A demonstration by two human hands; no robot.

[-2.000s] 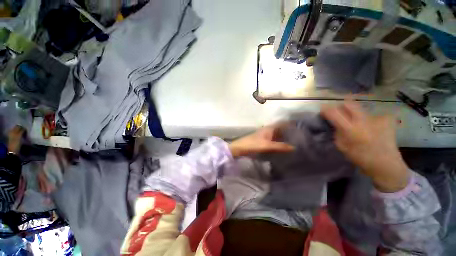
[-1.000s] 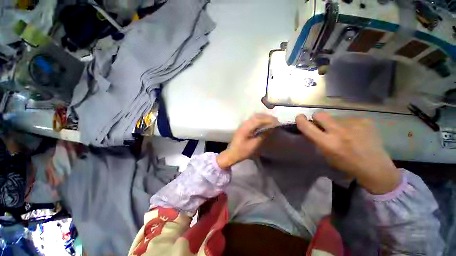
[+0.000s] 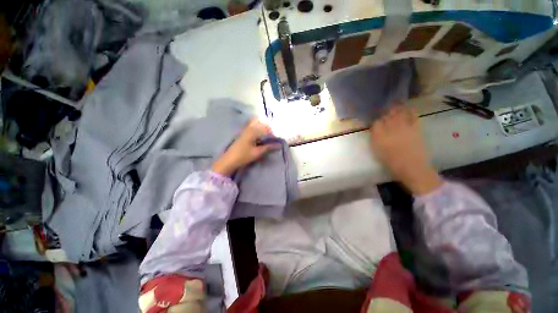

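Note:
The grey garment panel (image 3: 260, 183) lies on the white table left of and below the needle area, one part hanging over the front edge. My left hand (image 3: 245, 148) holds its upper edge, thumb and fingertips near the bright needle plate. My right hand (image 3: 402, 147) is slightly blurred, palm down, its fingertips at the lower edge of a small dark grey cut piece (image 3: 371, 90) on the bed right of the needle; whether it grips the piece cannot be told. The presser foot (image 3: 313, 96) is partly lost in glare.
The sewing machine head (image 3: 391, 30) stands across the top right. A fanned stack of grey cut pieces (image 3: 116, 131) lies at the left, touching the panel. Black thread snips (image 3: 468, 106) and a small metal fitting plate (image 3: 518, 118) lie at the right. Pale cloth (image 3: 324, 244) covers my lap.
The grey cloth has come from my lap onto the table left of the needle. My hands have moved apart, the right one to the small piece. The view has shifted right.

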